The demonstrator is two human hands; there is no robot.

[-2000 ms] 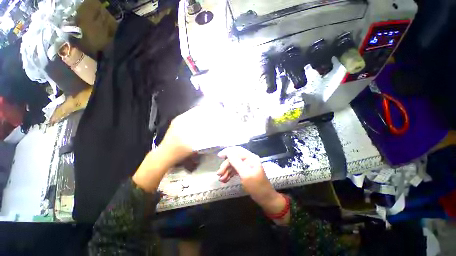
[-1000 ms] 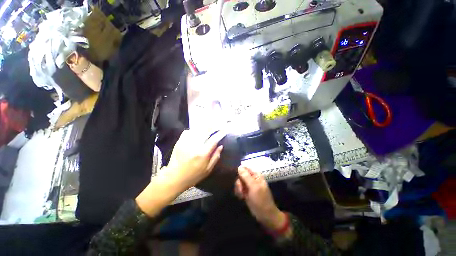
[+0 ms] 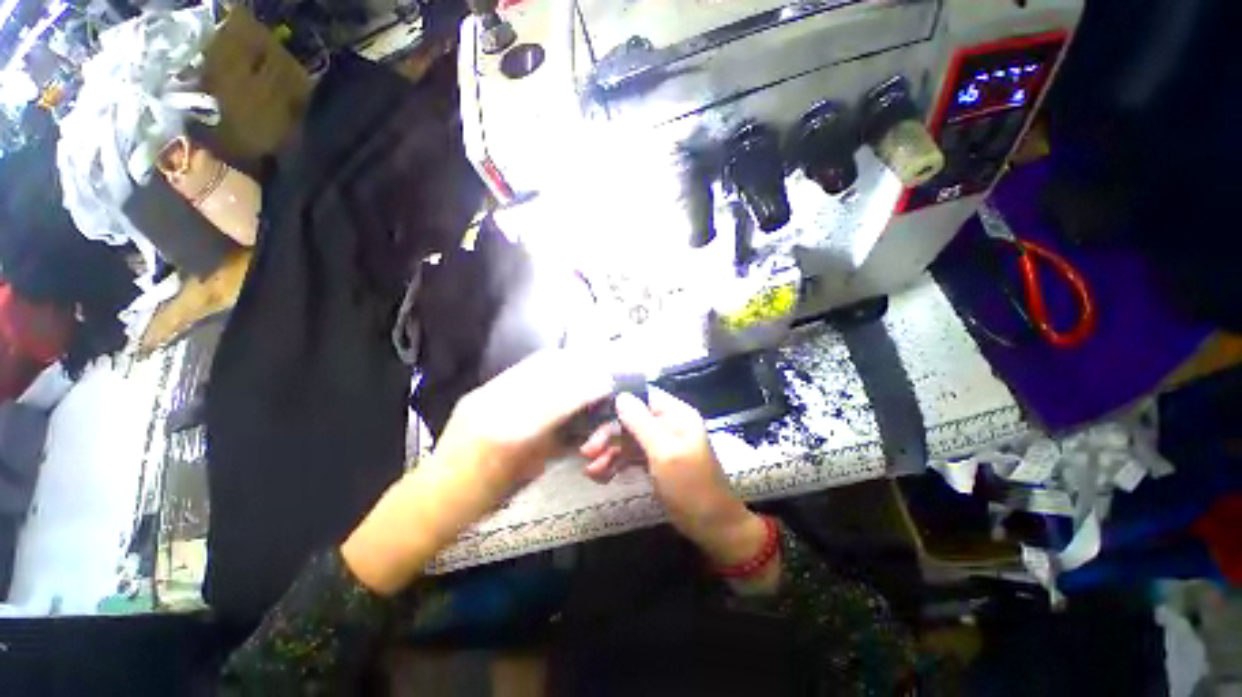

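The sewing machine [image 3: 763, 95] has a white head, red trim and black knobs; lamp glare washes out its needle area. My left hand [image 3: 524, 409] is in front of the glare, fingers partly lost in the light. My right hand [image 3: 667, 449] is beside it, thumb and forefinger pinching a small dark strip [image 3: 629, 387] near the needle area. The left fingertips are at the strip's left side; their grip is not clear. Black cloth [image 3: 307, 341] lies on the table left of my hands, with a darker piece [image 3: 463, 320] beside the machine.
Scissors with red handles [image 3: 1060, 293] lie on purple cloth [image 3: 1117, 327] at the right. Pale scraps [image 3: 1090, 477] hang at the table's right edge. A white strip bundle [image 3: 123, 123] is at the back left, beside a tan object [image 3: 225, 191]. Dark lint lies on the table [image 3: 953, 381].
Since one second ago, my hands have come together near the needle area, and the black cloth between them and the table's front edge has gone. A small dark strip now shows at my right fingertips.
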